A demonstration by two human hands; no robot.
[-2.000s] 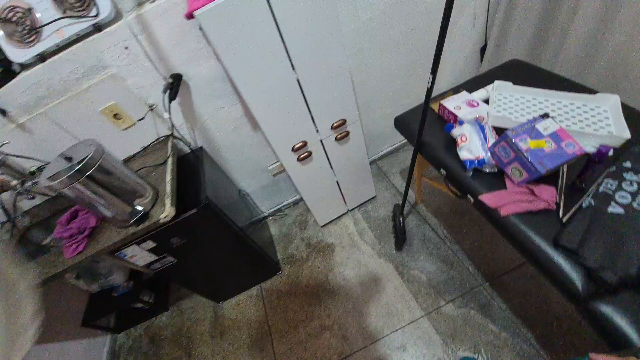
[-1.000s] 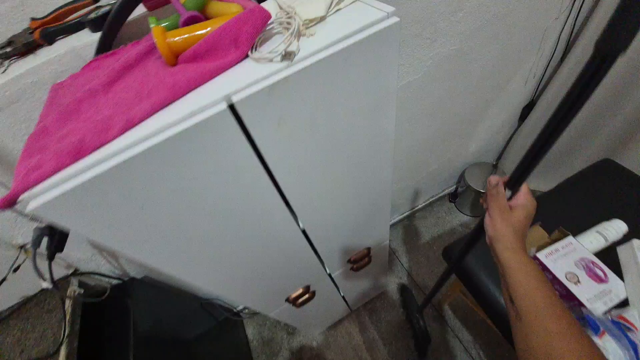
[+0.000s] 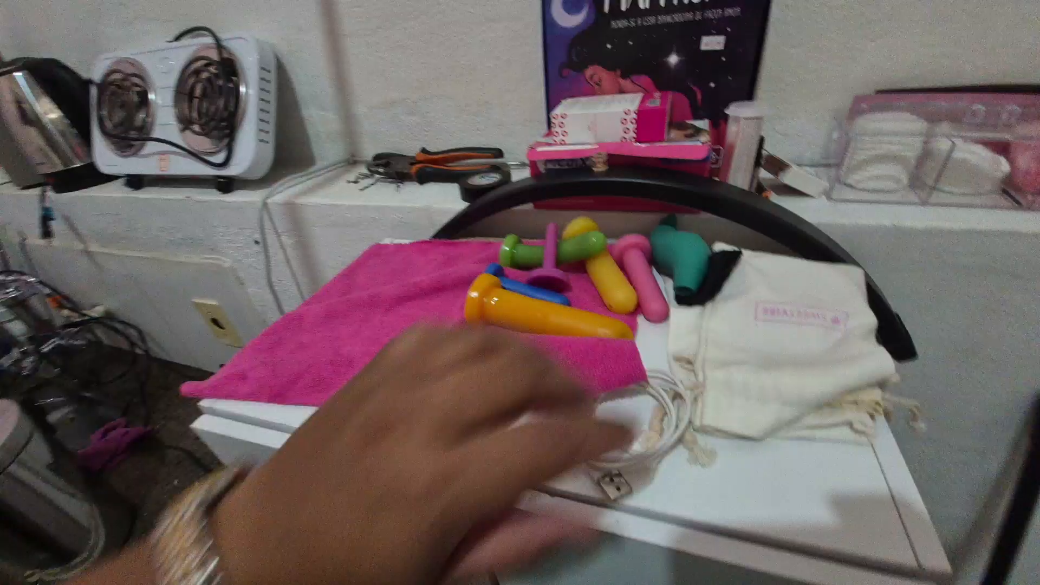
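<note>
My left hand (image 3: 455, 439), blurred and wearing a shiny bracelet, reaches from the lower left over the front of the white cabinet top (image 3: 780, 487). Its curled fingers are close to a coiled white USB cable (image 3: 678, 414); whether they touch or hold anything is unclear. Behind it, a pink towel (image 3: 349, 325) bears several smooth rods with flared bases, among them an orange one (image 3: 552, 315) and a green one (image 3: 552, 250). A teal bulb-shaped item (image 3: 681, 256) and a cream drawstring bag (image 3: 788, 349) lie to the right. My right hand is out of view.
A black curved band (image 3: 666, 183) arches behind these items. On the ledge stand a white double-coil electric hotplate (image 3: 187, 106), pliers (image 3: 439, 166), a black tape roll (image 3: 485, 183), a pink box (image 3: 617, 152) and a clear organizer (image 3: 934, 162). A dark pole (image 3: 1016, 512) shows at the right edge.
The view has swung up to the cabinet top and wall. One second ago my right hand gripped the black pole; now that hand is out of view and my left hand has come in.
</note>
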